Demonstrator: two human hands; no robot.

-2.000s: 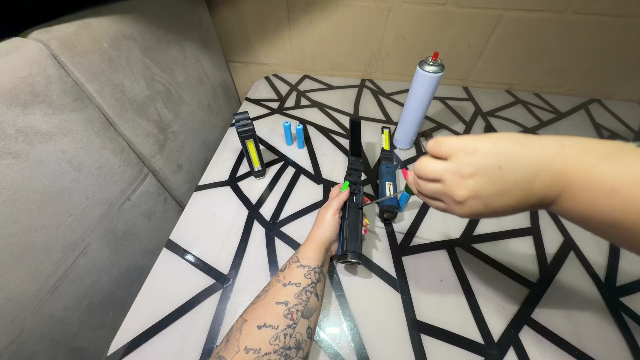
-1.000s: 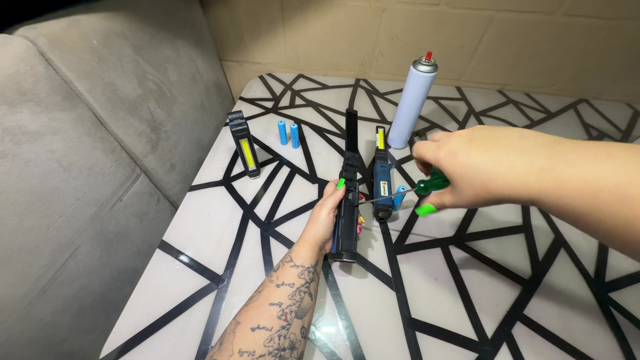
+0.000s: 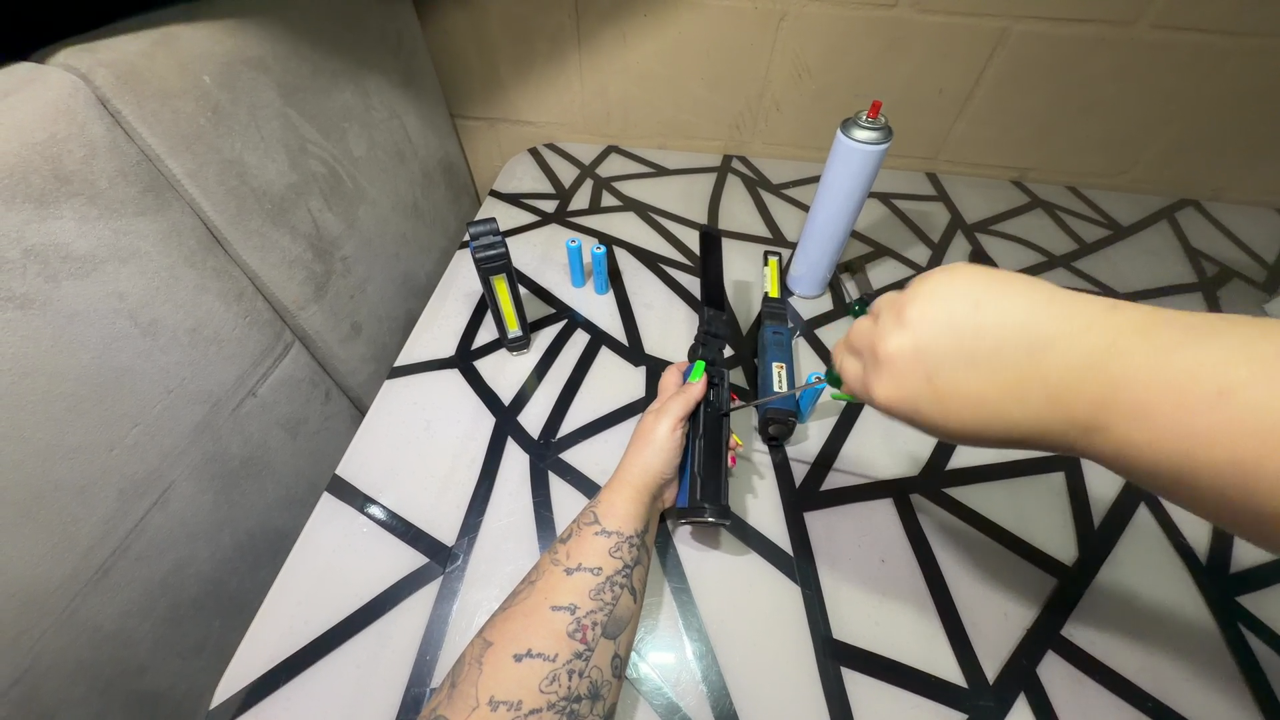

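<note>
My left hand (image 3: pixel 672 425) grips a black and blue folding LED work light (image 3: pixel 708 450), its black head extended upward. My right hand (image 3: pixel 925 355) closes around a screwdriver (image 3: pixel 780 396) with a green handle, mostly hidden by the fingers. The thin metal shaft points left, and its tip meets the side of the held light. Just right of that light, a blue work light (image 3: pixel 776 360) with a yellow LED strip lies on the table, the shaft crossing in front of it. A blue cylindrical battery (image 3: pixel 811 396) is beside it, partly behind the screwdriver.
At the left, another work light (image 3: pixel 503 290) with a yellow strip lies near two blue cylindrical batteries (image 3: pixel 587 266). A pale spray can (image 3: pixel 840 205) with a red nozzle stands toward the back of the patterned table (image 3: pixel 400 610). A grey upholstered seat back (image 3: pixel 170 300) borders the left side.
My right hand has turned over the screwdriver handle, which showed more a second ago. My left hand keeps hold of the work light.
</note>
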